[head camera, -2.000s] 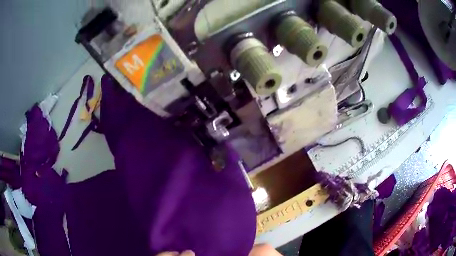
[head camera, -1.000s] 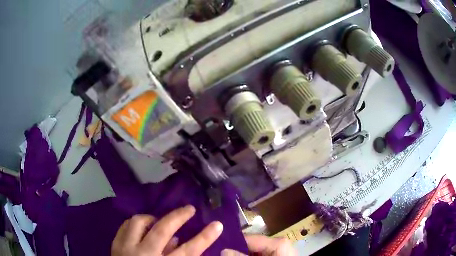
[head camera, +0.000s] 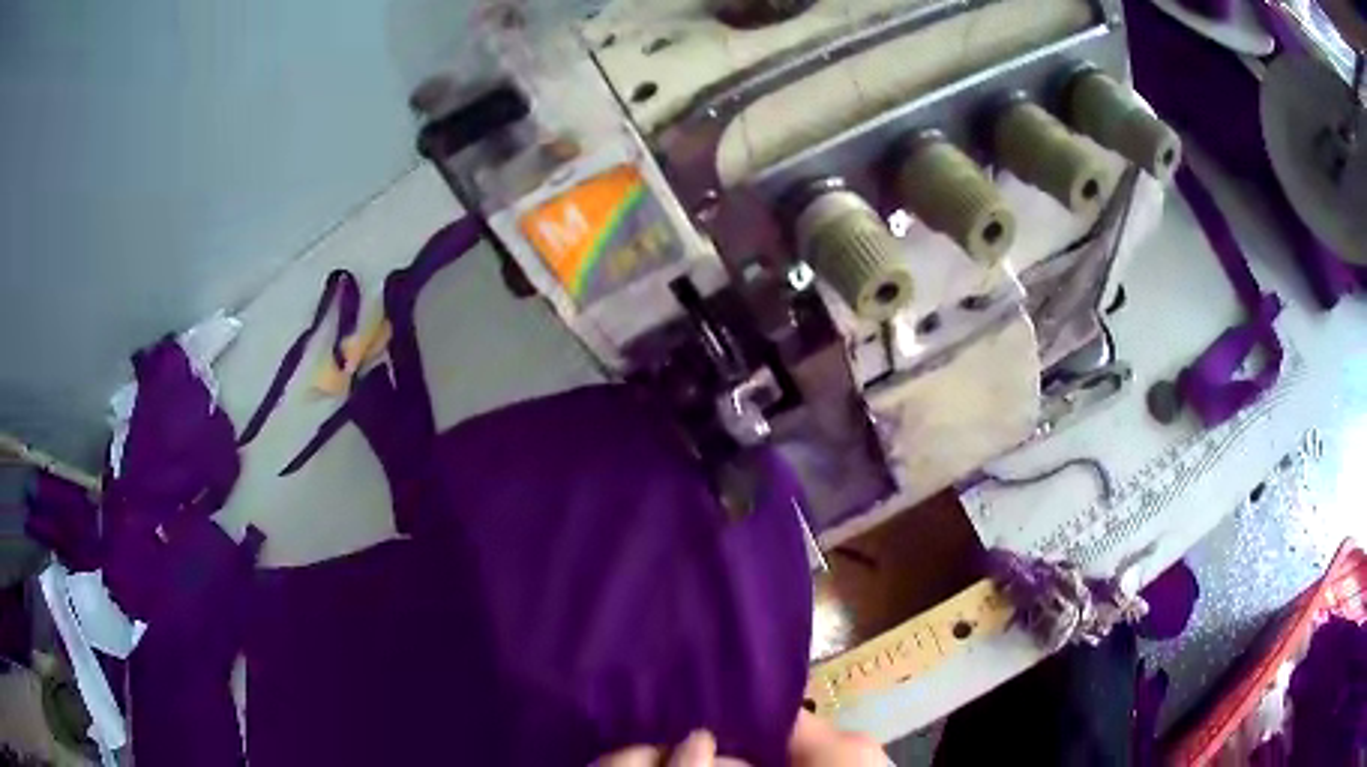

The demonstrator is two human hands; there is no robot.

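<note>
A purple fabric panel [head camera: 622, 555] runs from the presser foot [head camera: 745, 412] of the cream overlock machine [head camera: 885, 90] down to the lower picture edge. My left hand [head camera: 660, 751] shows only as fingertips at the bottom edge, holding the panel's near edge. My right hand [head camera: 837, 745] is also cut off by the bottom edge, with its fingers against the panel's lower right side. The rest of both hands is out of the picture. The panel covers the area below the foot.
More purple pieces [head camera: 323, 644] and white scraps [head camera: 93, 629] lie at left. Thin strips lie behind them. The yellow edge strip [head camera: 900, 647] borders an open recess, with a thread tuft [head camera: 1067, 596] at its end. A red crate [head camera: 1252, 674] is at lower right.
My left hand has drawn back from near the foot to the bottom edge. The panel now lies spread out with a curved right edge. The machine appears shifted right and up in view.
</note>
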